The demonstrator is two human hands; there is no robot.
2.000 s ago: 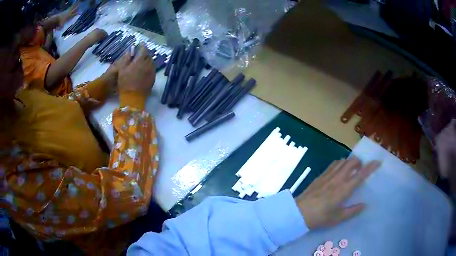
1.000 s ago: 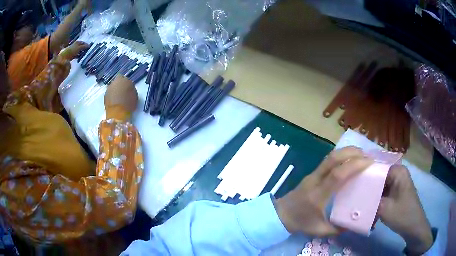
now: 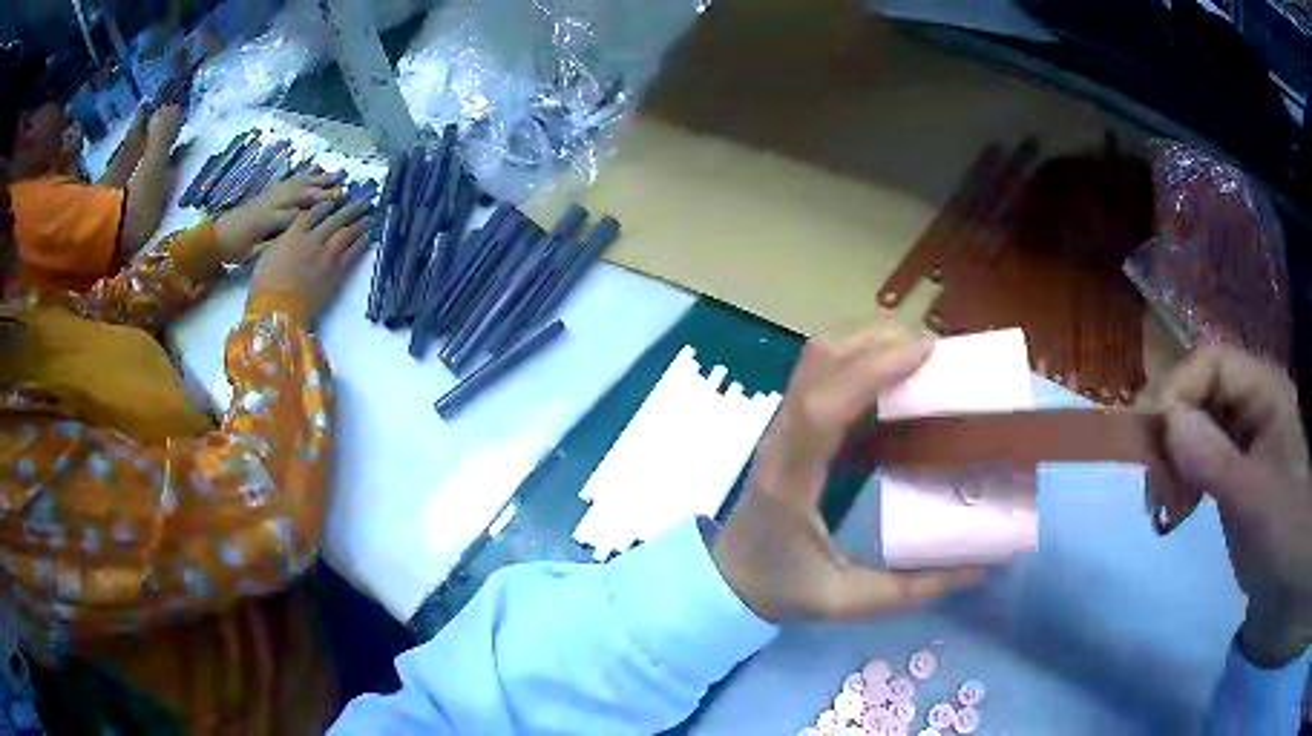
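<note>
My left hand holds a pale-pink box upright above the white mat, thumb below and fingers above. A button-like disc shows on the box's face. My right hand grips the right end of a brown strap, which stretches level across the front of the box. The strap's left end lies by my left fingers; whether it is attached cannot be told. A loose pile of pink buttons lies on the white mat below the box.
Brown straps lie fanned on brown paper behind, a bagged bundle at right. White tubes and black tubes lie to the left. A person in an orange patterned sleeve works at left, another beyond.
My left hand has gone from flat on the mat to holding the box, now turned and raised. My right hand has come in and now holds a strap. The view has shifted right.
</note>
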